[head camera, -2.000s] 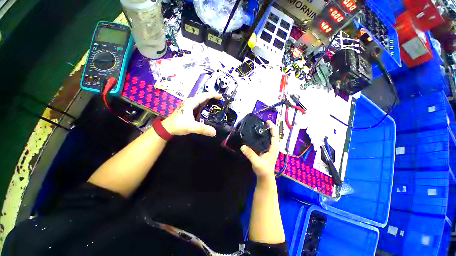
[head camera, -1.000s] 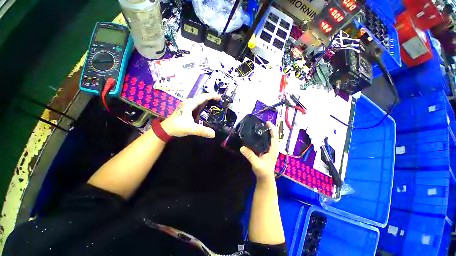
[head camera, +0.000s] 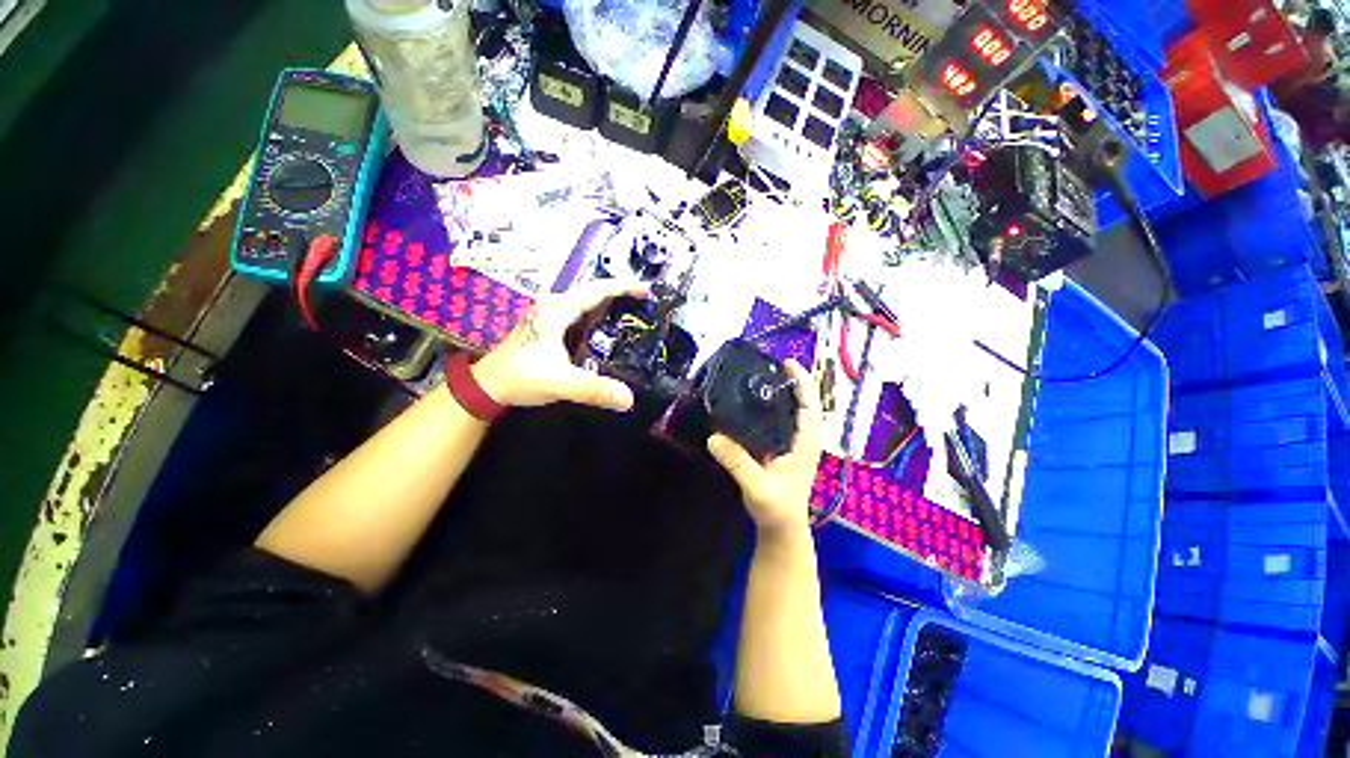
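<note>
My left hand (head camera: 551, 356) holds the black housing body (head camera: 640, 344), its open side up and thin yellow wires showing inside. My right hand (head camera: 780, 456) holds the black rounded housing cover (head camera: 748, 396) with its closed face up. The two parts are side by side above the front edge of the bench; whether they touch or are joined by wires I cannot tell. A grey-black subassembly (head camera: 646, 252) lies on the bench just beyond the housing body.
A teal multimeter (head camera: 307, 181) and a cloudy bottle (head camera: 421, 101) stand at the left. Red clip leads (head camera: 848, 350) and dark pliers (head camera: 970, 471) lie right of my hands. A power supply display (head camera: 989, 48) is at the back. Blue totes (head camera: 1099, 489) stand right of the bench.
</note>
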